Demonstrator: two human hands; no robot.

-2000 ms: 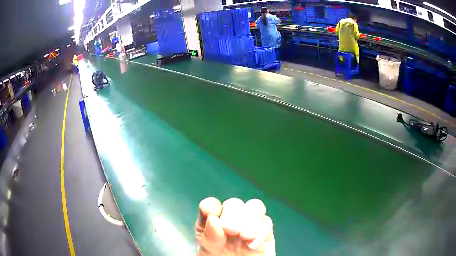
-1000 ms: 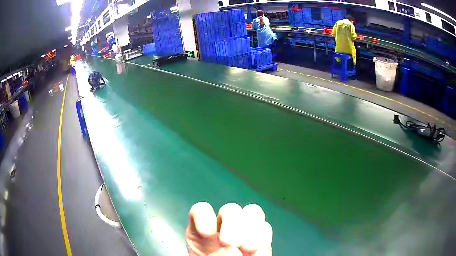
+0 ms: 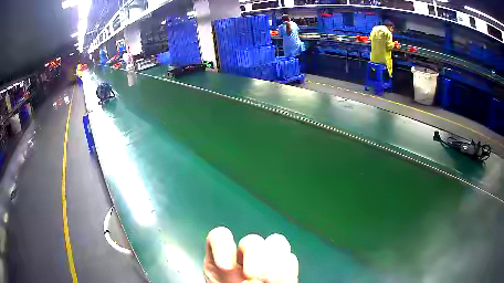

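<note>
Bare, curled fingers [image 3: 251, 260] rise from the bottom edge, right of the middle in the head view. They are strongly overexposed, and the wrist is cut off. One finger stands apart at the left, beside a close group. I cannot tell whether this is one hand or both hands together, nor which hand it is. No object shows between the fingertips. They are over the near blue-green ledge [image 3: 182, 193] of the conveyor; contact with it cannot be told. The darker green belt [image 3: 309, 171] runs beyond.
A dark device with tangled leads [image 3: 464, 147] lies on the far ledge. Another dark lump [image 3: 105, 92] is far down the near ledge. A white curved rim [image 3: 110, 235] is beside the near edge. Blue crates [image 3: 243, 44], a white bin [image 3: 425, 85] and people in blue and yellow smocks are across the aisle.
The fingers have shifted slightly left and down in the picture, and the left finger now stands more apart from the group. The view has shifted slightly. The devices still lie on the ledges.
</note>
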